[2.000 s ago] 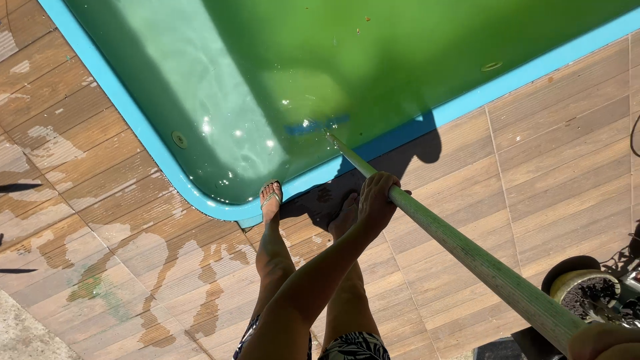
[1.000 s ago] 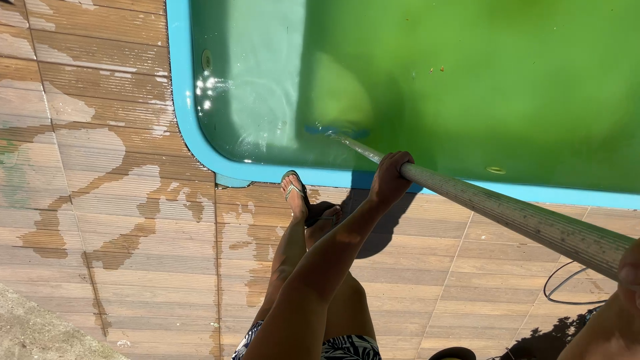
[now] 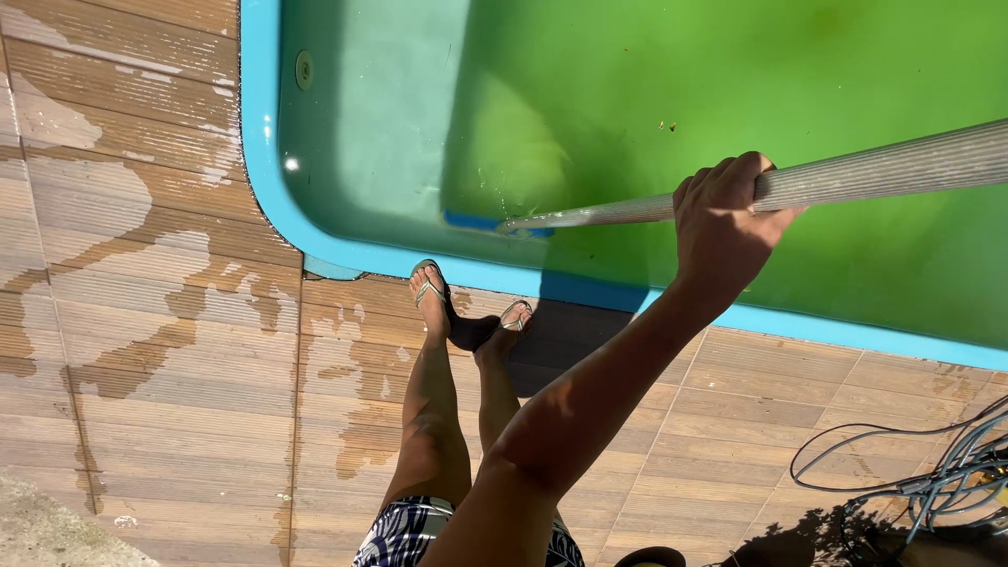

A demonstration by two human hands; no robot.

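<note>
My left hand (image 3: 728,209) is closed around a ribbed, light-coloured pole (image 3: 874,169), which runs from the right edge down to the left into the pool. At its low end, under the water, is a blue pool brush or vacuum head (image 3: 472,220), blurred by ripples; its exact kind I cannot tell. The head lies near the pool's near wall, by the edge of the pale raised area. My right hand is out of view, as is the pole's upper end.
Green, cloudy water (image 3: 787,79) fills the pool inside a light blue rim (image 3: 299,224). My feet in flip-flops (image 3: 429,287) stand beside the rim on wood-look tiles (image 3: 197,331), wet at left. A coiled hose or cable (image 3: 929,488) lies at lower right.
The pole's upper part has swung from the lower right up to the right edge, my left hand still on it. My right hand, at the lower right edge before, has left the view.
</note>
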